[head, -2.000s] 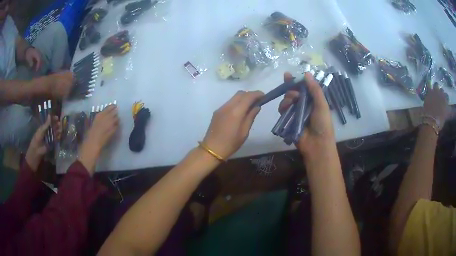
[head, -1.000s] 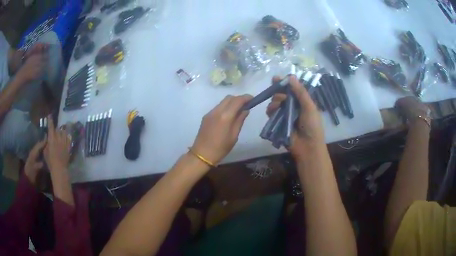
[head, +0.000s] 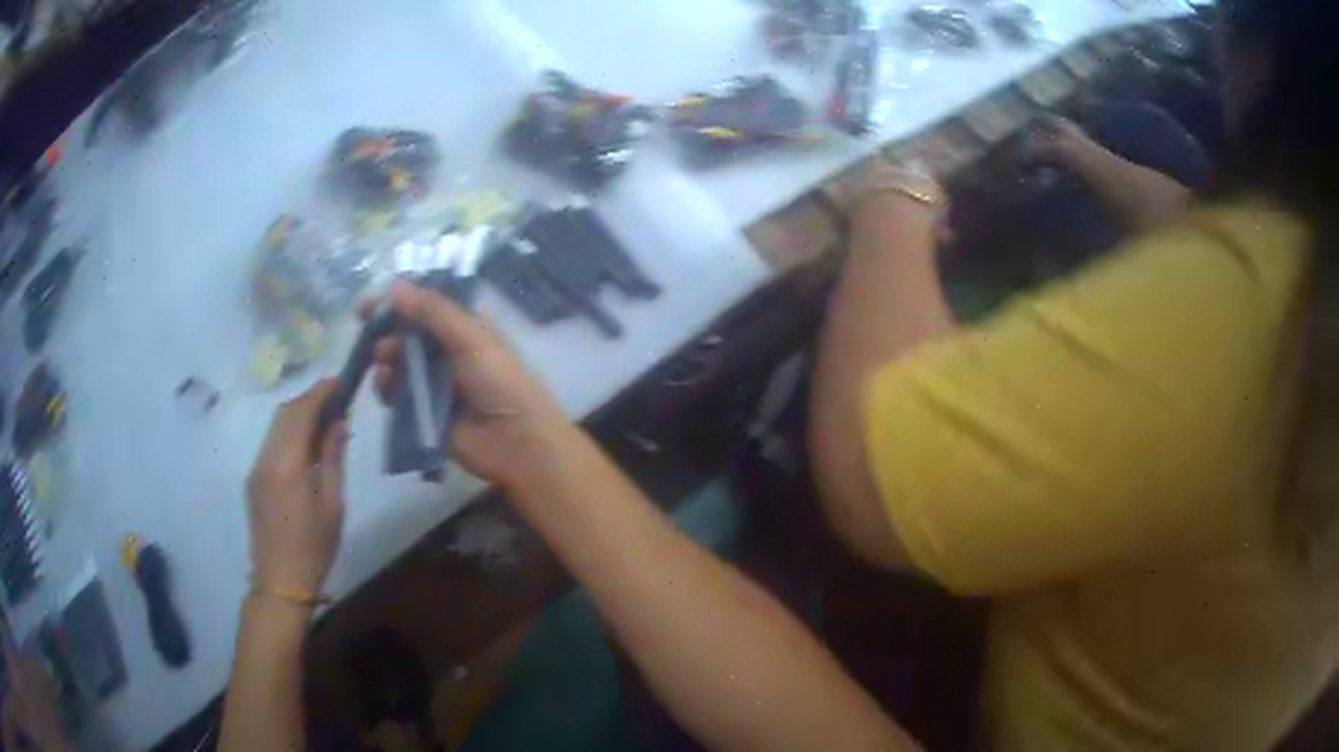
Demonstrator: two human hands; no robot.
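Note:
My right hand [head: 492,404] holds a fanned bunch of black rods [head: 420,397] with white ends, above the table's front edge. My left hand [head: 298,478] grips one black rod [head: 353,367] at its lower end; its upper end meets the fingers of my right hand. More black rods [head: 565,265] lie in a group on the white table covering [head: 485,56], just beyond my right hand. The picture is blurred, so the exact finger contact is unclear.
Bagged cable sets [head: 573,129] lie beyond the rods, with pale yellow pieces [head: 294,345] near a clear bag. A small loose piece [head: 197,394] and a coiled cable [head: 157,602] lie left. A person in yellow [head: 1087,397] sits close on the right. Cardboard [head: 800,235] lines the table edge.
The view has swung to the right, so the table's things sit farther left and more of the person in yellow shows. Both my hands keep their hold on the rods.

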